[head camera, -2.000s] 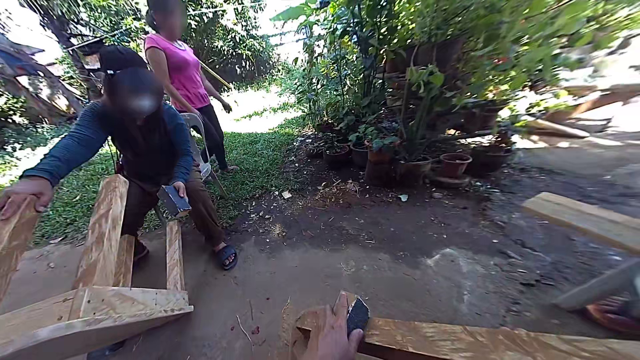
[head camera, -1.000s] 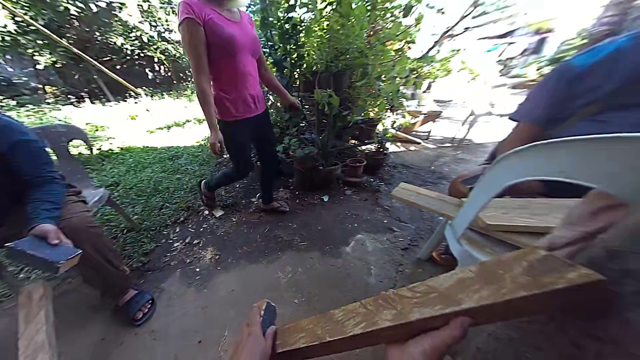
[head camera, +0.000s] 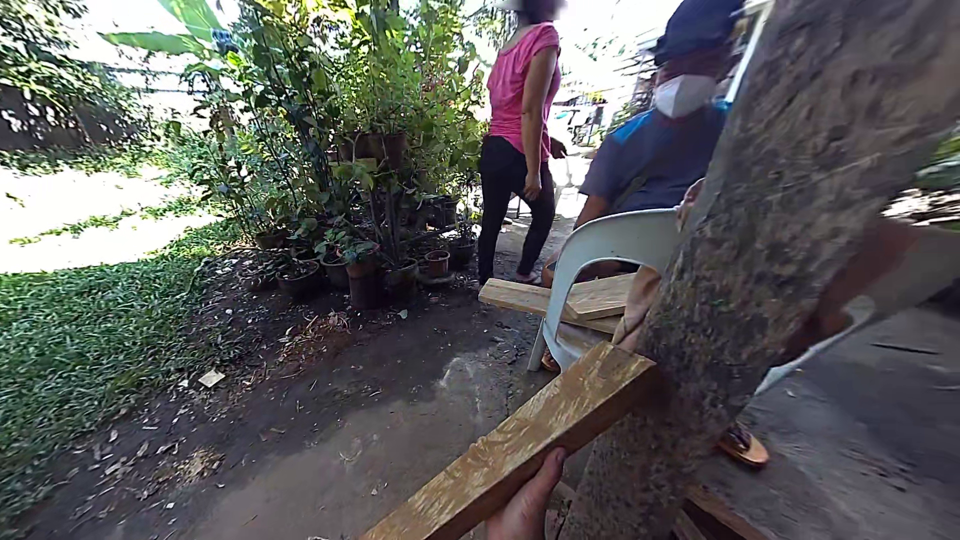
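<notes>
A long wooden beam (head camera: 517, 442) with a streaky grain runs slantwise from the bottom edge up to the right, its far end close beside the tree trunk. My right hand (head camera: 525, 502) grips the beam from its near side, thumb against the side face; the other fingers are hidden under the wood. My left hand is out of the picture.
A tree trunk (head camera: 787, 187) rises at the right. Behind it, a person (head camera: 652, 165) sits near a plastic chair (head camera: 581, 240) and several wooden planks (head camera: 517, 295). Another person (head camera: 521, 112) stands by potted plants (head camera: 365, 281). Grass (head camera: 90, 322) lies at the left.
The view has swung right. My left hand, with a dark block one second ago, has left the view. The person in pink has walked to the right, past the plants.
</notes>
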